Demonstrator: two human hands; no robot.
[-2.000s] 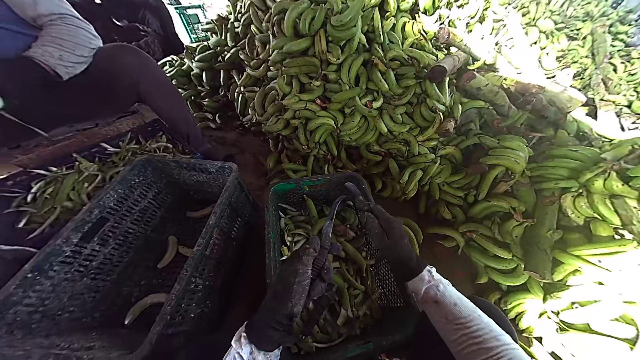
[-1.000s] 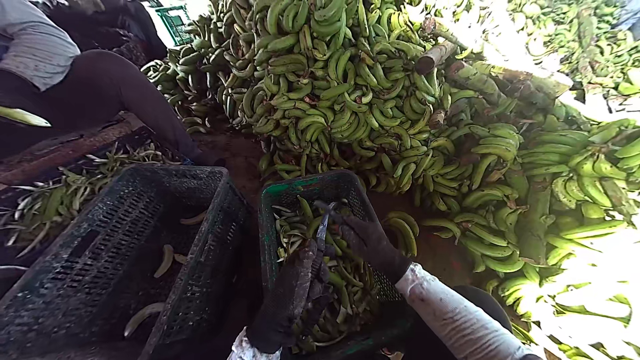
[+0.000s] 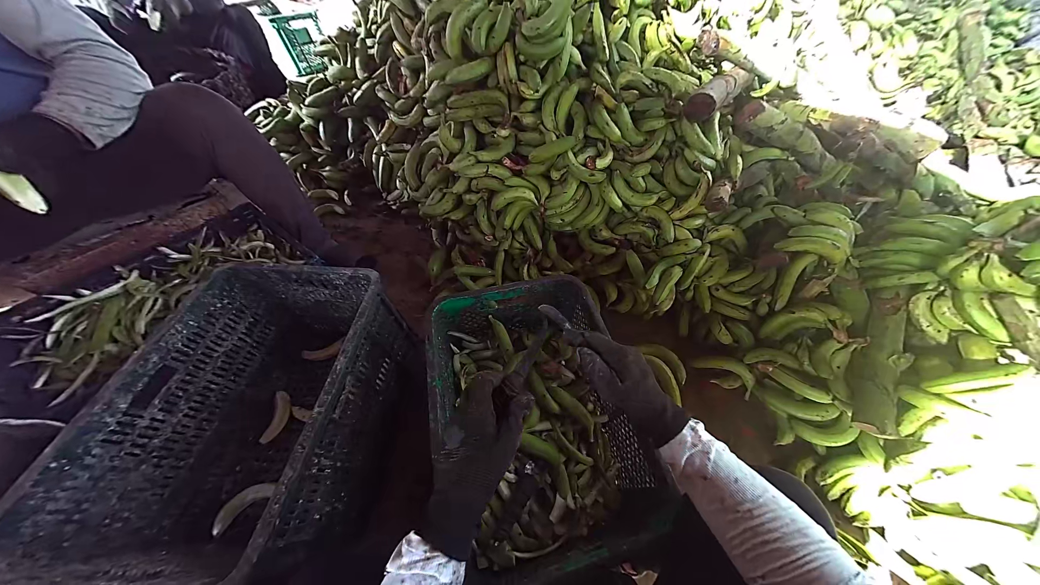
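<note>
My left hand [image 3: 479,439], in a dark glove, is above the green plastic crate [image 3: 467,305] of green peels and plantain pieces [image 3: 561,406]. Its fingers are closed around a dark, narrow object [image 3: 524,361], too dim to name. My right hand [image 3: 626,378], also in a dark glove, is over the crate's right side, with its fingers bent toward that object's upper end. Whether it grips anything is unclear in the shadow. Several peeled plantains [image 3: 244,504] lie in the larger dark crate [image 3: 305,455] to the left.
A tall heap of green plantains [image 3: 561,162] rises behind the crates, with cut stalks [image 3: 715,93] on its right. More plantain bunches [image 3: 812,406] lie at the right. A seated person [image 3: 187,146] is at the upper left, beside a pile of peels [image 3: 122,325].
Against two seconds ago, the dark narrow object reaches less far up between my hands. Both hands have stayed over the green crate.
</note>
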